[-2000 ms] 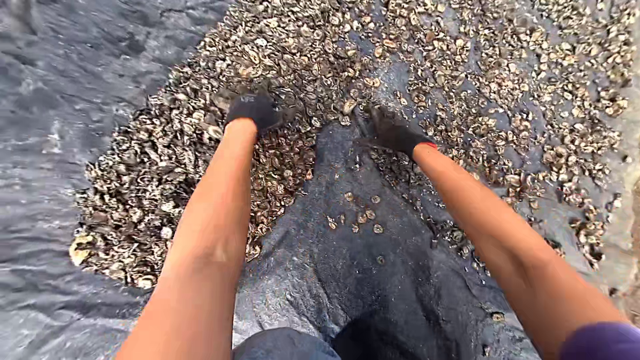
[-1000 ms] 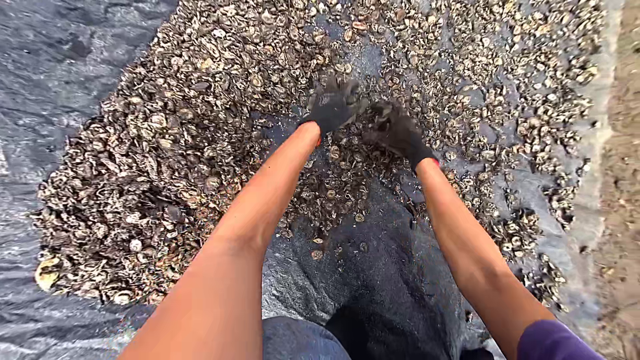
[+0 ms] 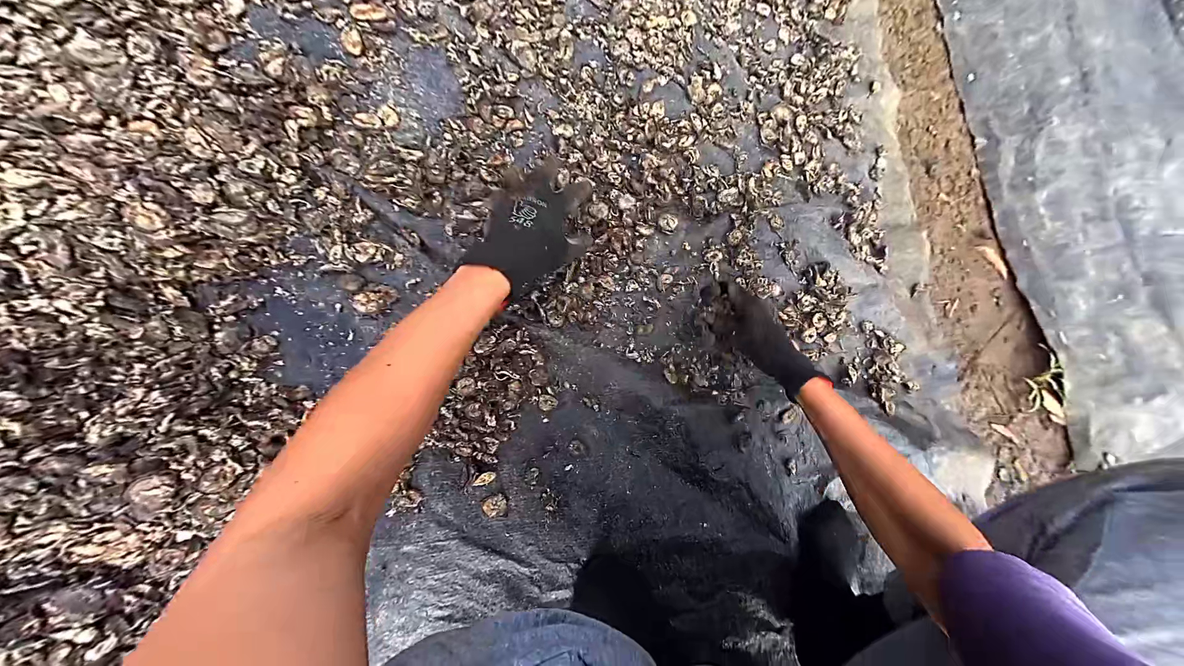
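Note:
Dried, shrivelled brown slices [image 3: 148,217], perhaps of fruit, lie thick on a dark plastic sheet [image 3: 638,444]. My left hand [image 3: 532,227], in a black work glove with a pale print on its back, is spread with fingers apart over the slices near the middle. To its right and slightly lower, my right hand [image 3: 740,328], in a dark glove, reaches down among thinner slices with its fingers bent. Those fingertips are blurred, and whether any slices are in them is hidden.
A strip of bare brown soil [image 3: 962,268] runs along the right side of the sheet, with a small green plant [image 3: 1047,388] on it. Beyond lies another grey plastic sheet [image 3: 1091,166]. My clothed knees [image 3: 527,643] show at the bottom edge.
The view has shifted to the right, bringing in the soil strip and second sheet. My hands, close together one second ago, are now farther apart.

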